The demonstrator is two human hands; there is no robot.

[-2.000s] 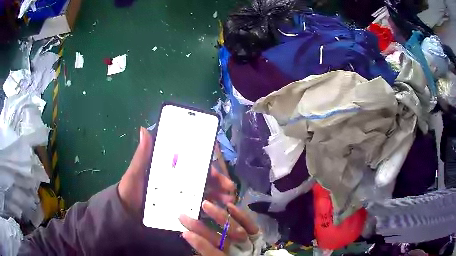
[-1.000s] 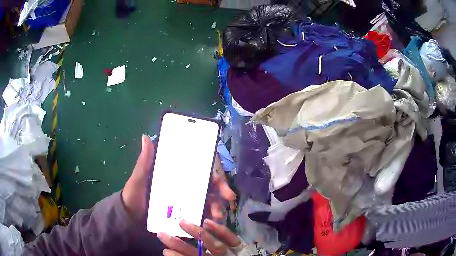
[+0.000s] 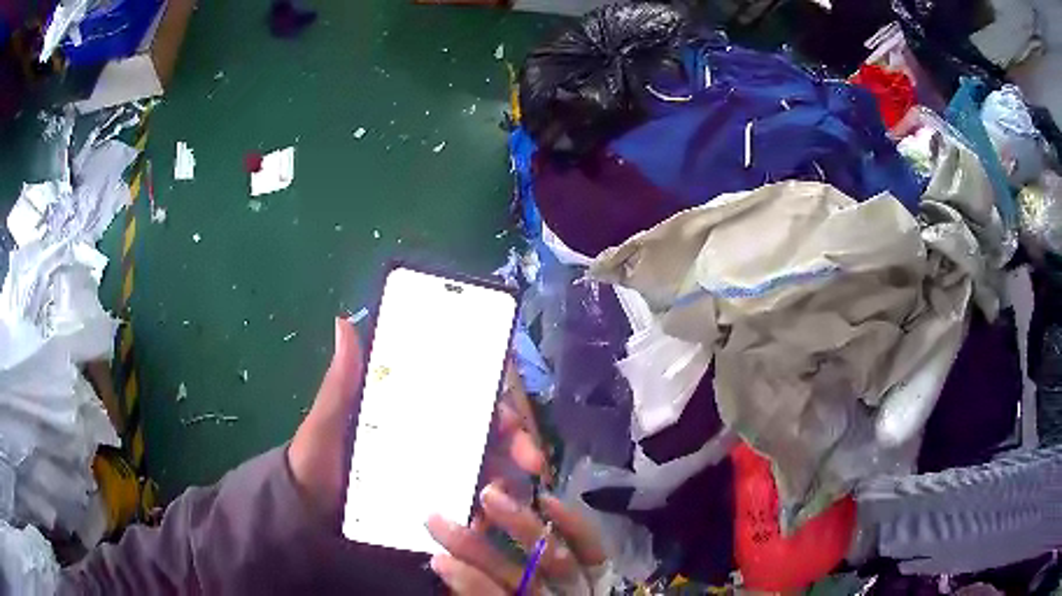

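A smartphone [image 3: 431, 408] with a dark edge and a bright white lit screen is held upright over the floor. My left hand [image 3: 326, 408] is bare and closed around the phone, thumb on its left edge, fingertips showing past its right edge. My right hand [image 3: 518, 547] is at the phone's lower right corner, a fingertip at the screen's lower edge. It holds a thin purple pen [image 3: 533, 563] between its fingers. The lower part of my right hand is cut off by the bottom edge.
Green floor [image 3: 280, 245] with paper scraps lies beyond the phone. A heap of white cloth [image 3: 52, 303] is at the left by yellow-black tape. At the right are beige cloth [image 3: 815, 314], blue cloth [image 3: 745, 128], a black plastic bag [image 3: 600, 70] and a red item [image 3: 786, 536].
The phone has moved slightly down and right since the first frame. My right hand moved down-left onto the lower screen, then back right. The marks on the screen have changed.
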